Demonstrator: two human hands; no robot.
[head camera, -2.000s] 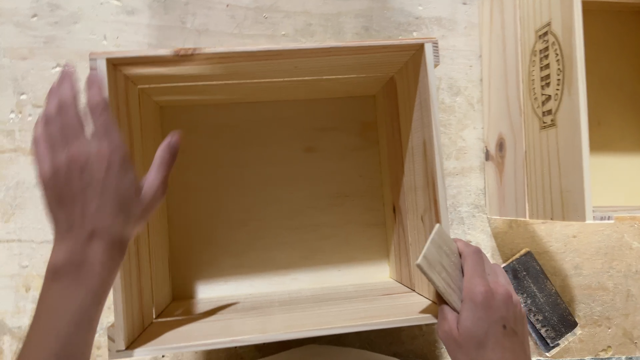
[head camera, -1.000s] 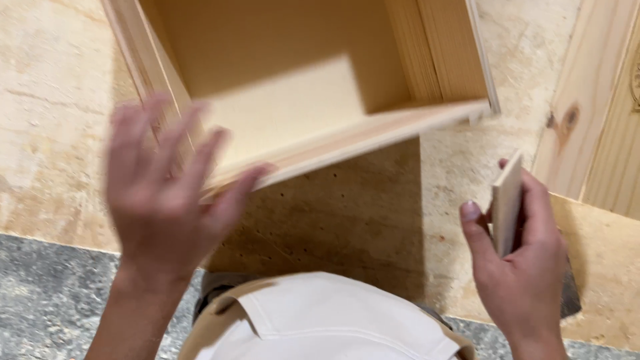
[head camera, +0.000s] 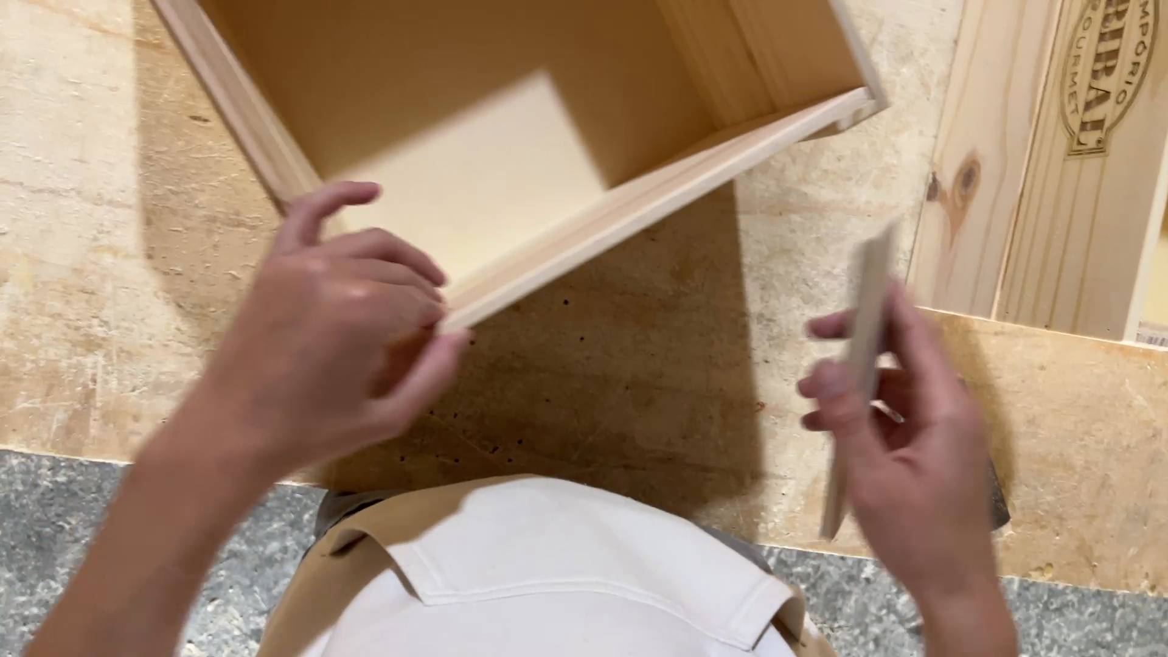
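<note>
An open wooden box (head camera: 657, 214) stands turned at an angle on the workbench, its upper part cut off by the top of the view. My left hand (head camera: 338, 319) is at the box's near left corner, fingers curled over the rim and thumb on the outside, gripping it. To the right of the box, my right hand (head camera: 912, 420) holds a thin flat wooden piece (head camera: 862, 338) on edge between thumb and fingers, apart from the box. A dark block (head camera: 997, 497) lies mostly hidden behind my right hand.
A second wooden box (head camera: 1049, 201) with a printed oval mark lies at the right edge of the view. The plywood workbench (head camera: 566, 392) ends just in front of my pale apron (head camera: 566, 557); grey speckled floor (head camera: 55, 529) shows beyond its edge.
The box has turned from nearly square to angled. My left hand, raised with spread fingers before, has closed on its corner. My right hand has moved away from the box with the wooden piece.
</note>
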